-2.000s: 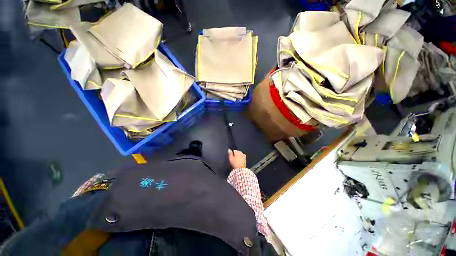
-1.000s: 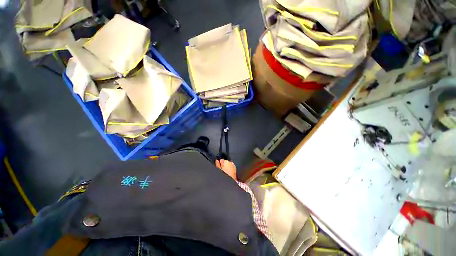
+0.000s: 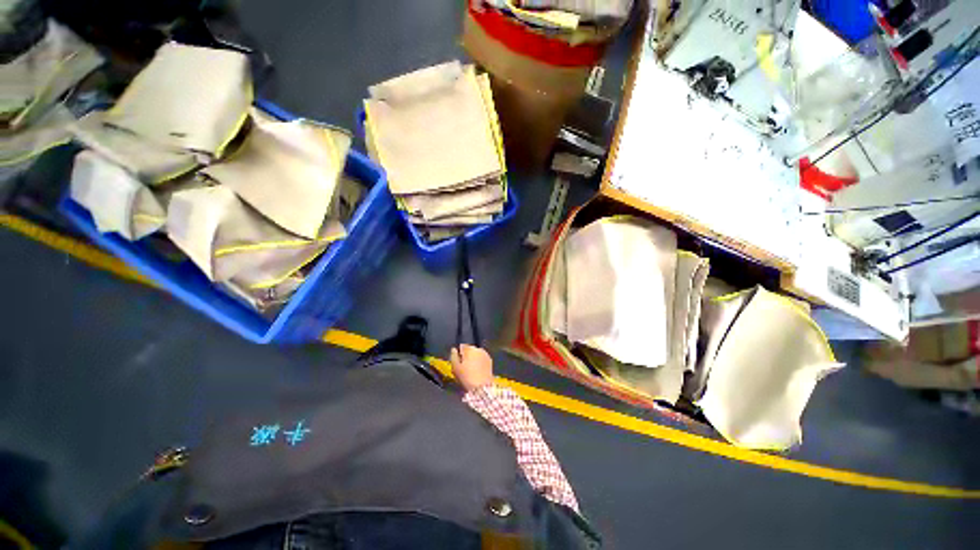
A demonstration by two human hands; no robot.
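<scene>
My right hand [image 3: 473, 367] is closed on the near end of a long thin black tool [image 3: 466, 295]. The tool reaches forward to the near side of a small blue crate [image 3: 438, 249] on the floor. A neat stack of beige bag panels [image 3: 435, 134] with yellow edging fills and rises above this crate. How the tool's far end meets the crate cannot be made out. My left hand is not in view; only a bit of patterned cuff [image 3: 167, 463] shows at the left of the dark apron.
A large blue crate [image 3: 231, 312] of loose panels stands left. A red-taped carton [image 3: 527, 48] is ahead; another open carton [image 3: 629, 392] holds panels at right, beside the white sewing table [image 3: 688, 161]. A yellow floor line [image 3: 570, 406] crosses in front of me.
The view has turned and shifted, bringing the open right-hand carton and yellow line into full view. The small crate remains just ahead of the tool. My right hand keeps its hold.
</scene>
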